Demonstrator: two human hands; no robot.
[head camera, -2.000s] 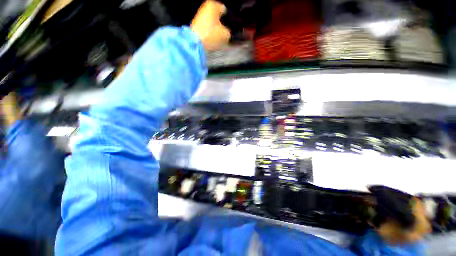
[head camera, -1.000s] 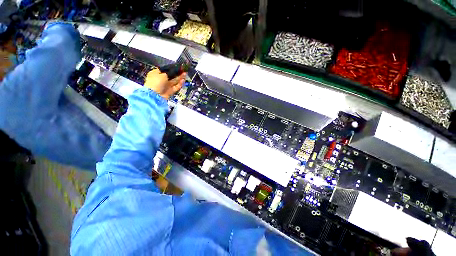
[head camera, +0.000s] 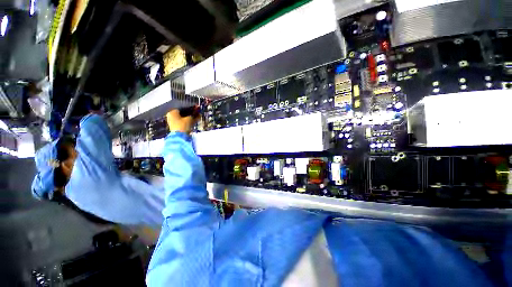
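My left hand (head camera: 181, 120) is over the circuit boards at centre left, between the rear and front heatsink rows. Its fingertips look black and point right, at small parts on the board; whether they hold anything cannot be told. The long black circuit board (head camera: 394, 172) has white outlines and metal-ringed holes. Silver heatsinks stand in a rear row (head camera: 280, 47) and a front row (head camera: 283, 135). White block components (head camera: 289, 174) and a yellow-green toroidal inductor (head camera: 316, 170) sit near the front edge. A red connector (head camera: 371, 68) is on the board at right. My right hand is not in view.
A pale conveyor rail (head camera: 280, 198) runs along the front. Another person in a blue smock (head camera: 104, 168) works at left, an arm reaching over the line. A bin of cream-yellow parts (head camera: 174, 60) is behind the rear heatsinks. A dark bar crosses the upper left.
The view has turned left, showing more of the neighbouring worker. My left hand, first at the rear bins, is over the boards as one second ago. My right hand has left the picture.
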